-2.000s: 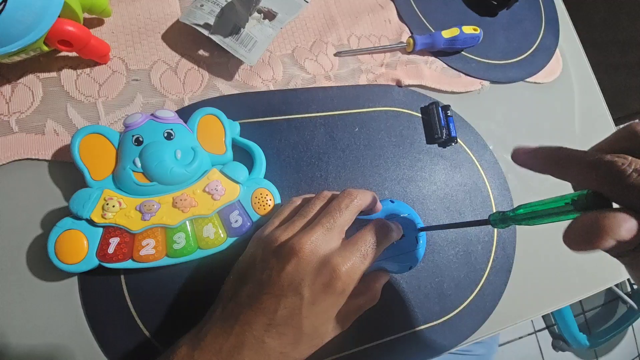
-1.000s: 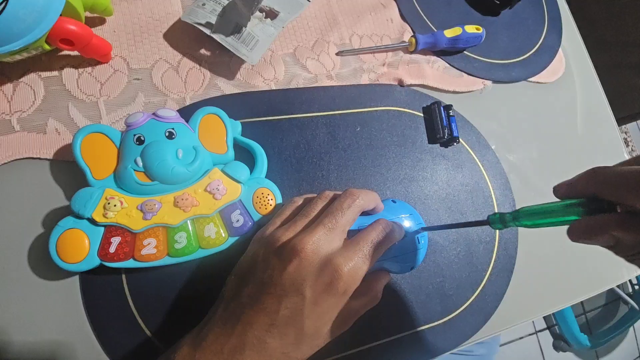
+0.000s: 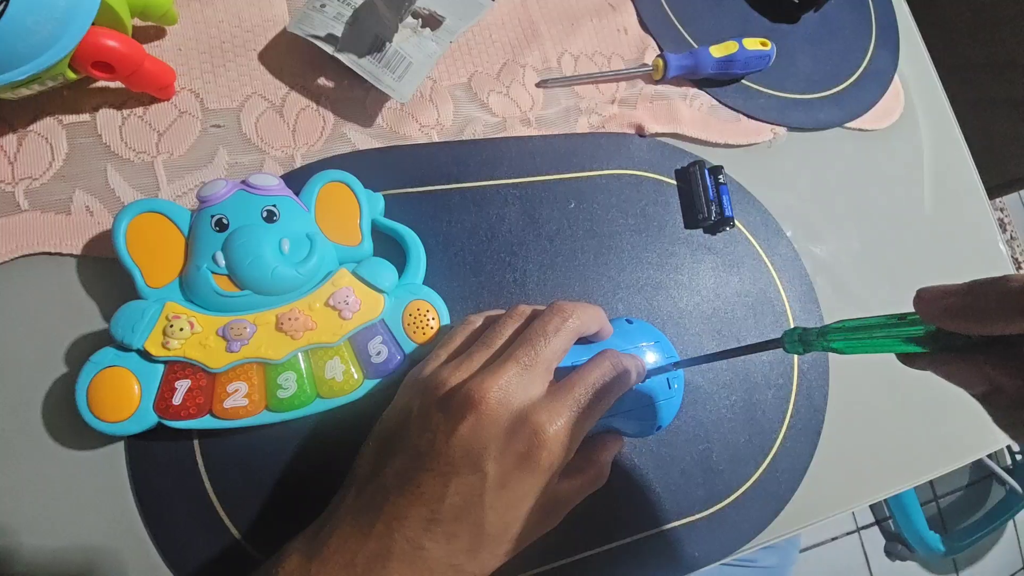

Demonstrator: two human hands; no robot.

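A blue plastic piece [image 3: 660,398] with a rounded end lies on the dark oval placemat [image 3: 560,240]. Over its left part my left hand [image 3: 488,424] is closed, pressing it down, and hides much of it. At the right edge my right hand [image 3: 976,344] grips the green handle of a screwdriver [image 3: 864,333]. The dark shaft runs left, and its tip meets the blue piece beside my left fingertip; the exact contact point is hard to see. Left of my left hand lies a turquoise elephant toy piano [image 3: 264,264] with numbered coloured keys.
Two AA batteries [image 3: 706,197], apparently, lie near the placemat's upper right. A blue-and-yellow screwdriver [image 3: 712,61] rests across the pink lace cloth [image 3: 320,120] and a second dark mat [image 3: 848,72]. A torn packet [image 3: 392,48] and a red-and-green toy [image 3: 120,60] are at the top.
My right hand's fingers, spread around the green handle two seconds ago, have closed on it. The screwdriver's tip stays at the blue piece, and my left hand has hardly moved.
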